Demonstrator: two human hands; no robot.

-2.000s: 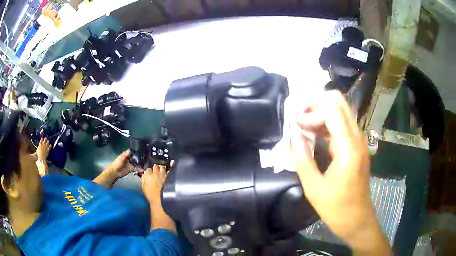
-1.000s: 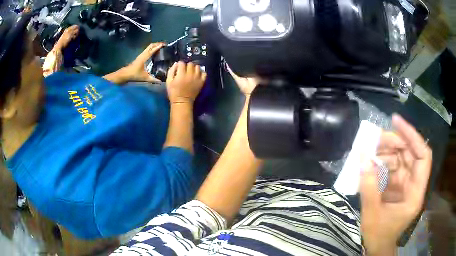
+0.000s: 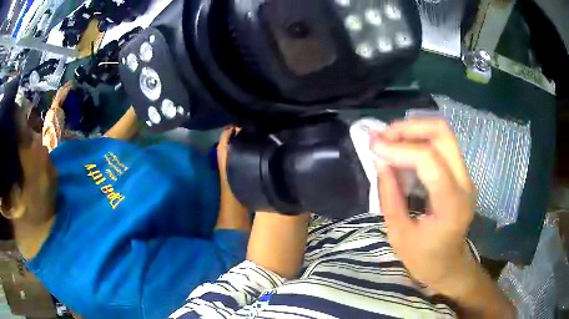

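Observation:
A large glossy black multi-head security camera (image 3: 318, 87) fills the upper middle, its round lights facing me. One rounded head (image 3: 312, 171) hangs below the body. My left forearm (image 3: 277, 243) reaches up behind it; the hand itself is hidden, and the camera is held up off the bench. My right hand (image 3: 415, 168) pinches a white label or paper strip (image 3: 369, 163) between thumb and fingers, right against the end of the lower head. I cannot tell whether the strip is stuck on.
A person in blue (image 3: 131, 218) works close on my left. Flat striped air column bags (image 3: 490, 159) lie on the green bench at right. A clear and metal object (image 3: 479, 65) is at the bench post. More black cameras (image 3: 103, 59) stand at upper left.
The camera has turned and moved left, with its lens and light faces now towards me. My right hand has moved left, bringing the white strip against the lower head.

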